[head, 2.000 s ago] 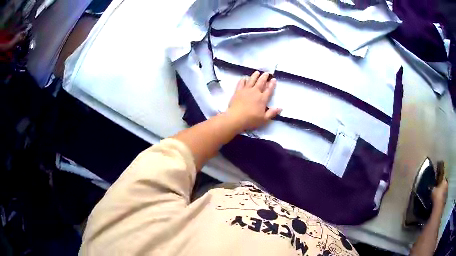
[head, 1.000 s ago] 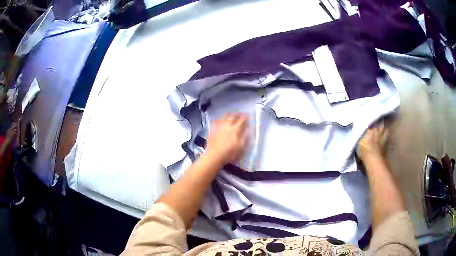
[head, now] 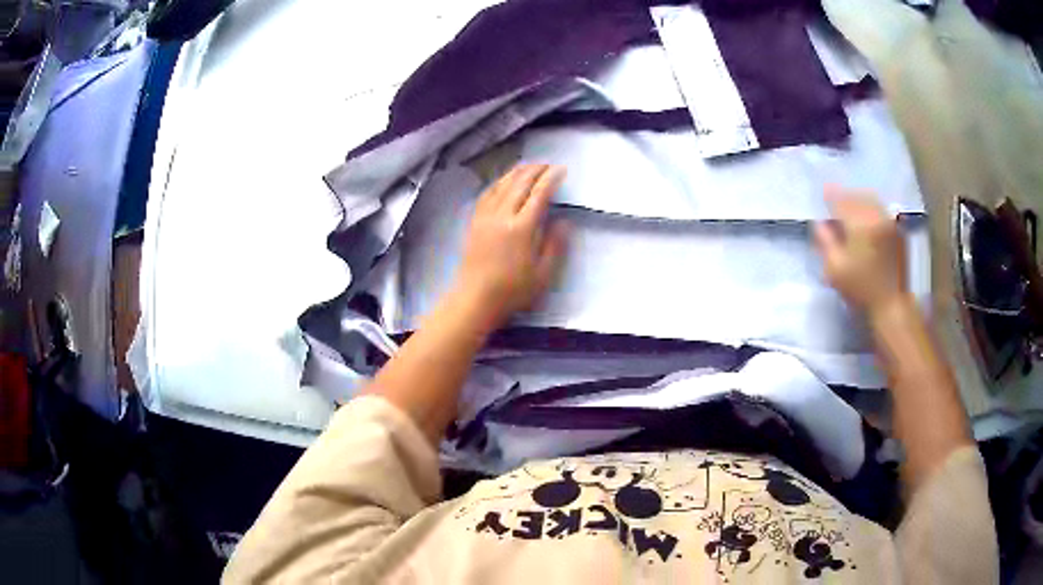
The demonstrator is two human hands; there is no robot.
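A garment body (head: 675,274) lies spread on the padded table, pale inside up, with dark purple seam strips across it. A wide purple band (head: 480,69) runs along its far side, with a pale strip (head: 707,80) beside a loose purple rectangle (head: 772,74). My left hand (head: 515,246) rests on the pale cloth at the left end of a thin dark seam line. My right hand (head: 860,249), blurred, is over the right end of that line. Neither hand visibly grips cloth, though the right fingers are unclear. The near part of the garment is bunched against my shirt.
A steam iron (head: 993,274) stands or lies on the table at the right, beyond my right hand. The white table cover (head: 246,229) extends left. A lilac-grey surface (head: 86,183) lies at the far left, with dark clutter below it.
The garment has shifted away from me and left, and its near edge is now bunched. The thin seam line now lies straighter between my hands. Two seconds ago my right hand held the iron; it is released.
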